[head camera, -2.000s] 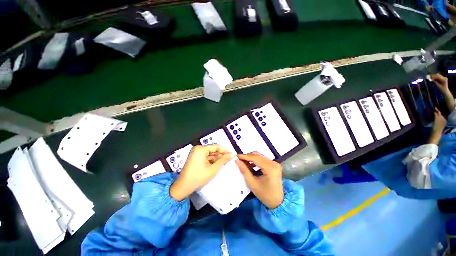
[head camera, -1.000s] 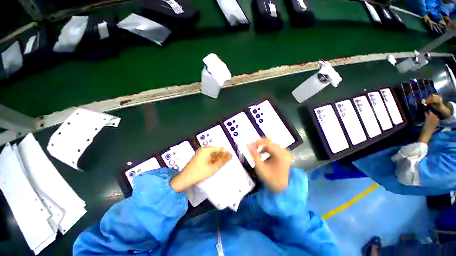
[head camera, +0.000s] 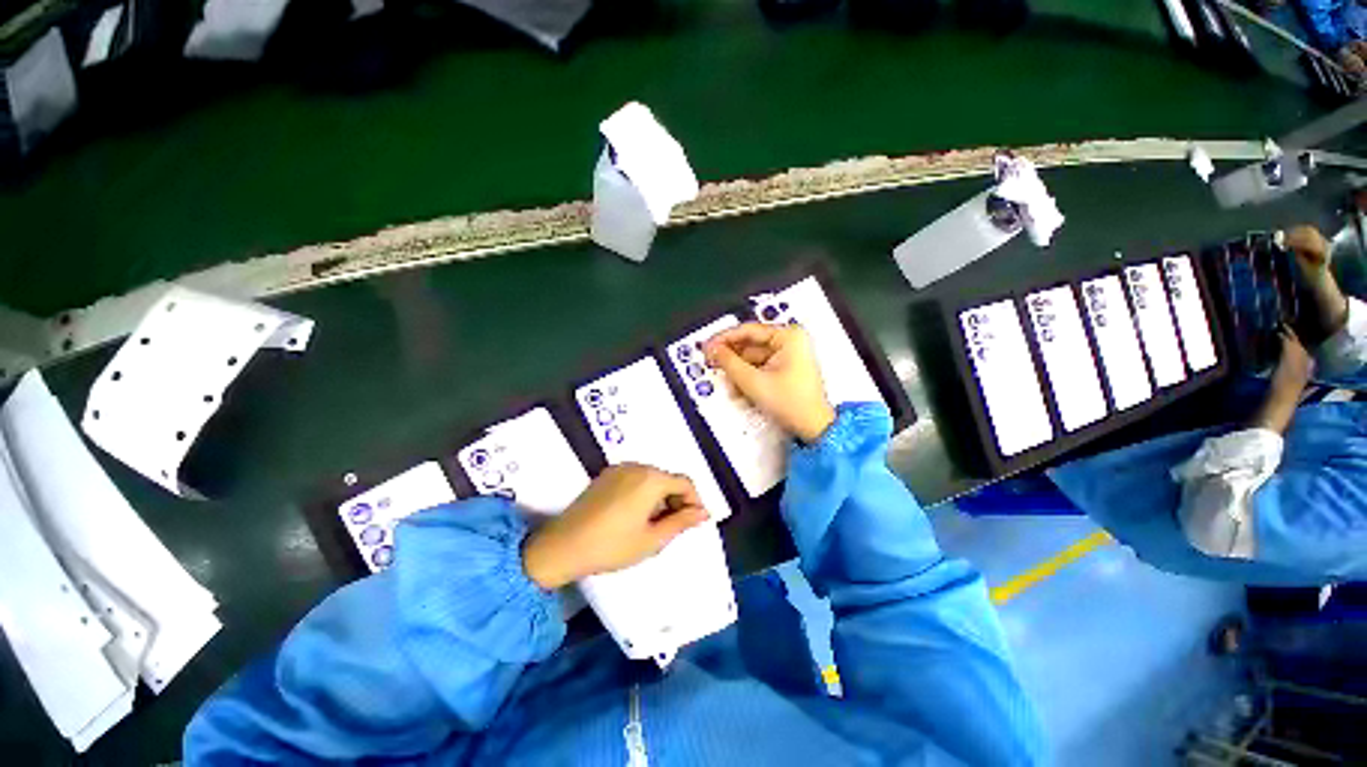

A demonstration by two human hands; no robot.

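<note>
A black phone tray holds several white smartphones, backs up, dark lens rings at their far ends. My right hand has its fingertips pinched at the lens rings of the second phone from the right; any small piece in them is too tiny to see. My left hand is over the near part of the tray and holds a white sticker backing sheet, which hangs below it toward my body and covers part of the tray.
A curled backing sheet and stacked sheets lie left. Bottles with white cloths stand or lean by the belt rail. Another phone tray lies right, near another person's blue sleeve and hands.
My right hand has moved from beside the backing sheet up to the lens rings of a phone. My left hand and the sheet have shifted slightly nearer my body. The camera view has shifted.
</note>
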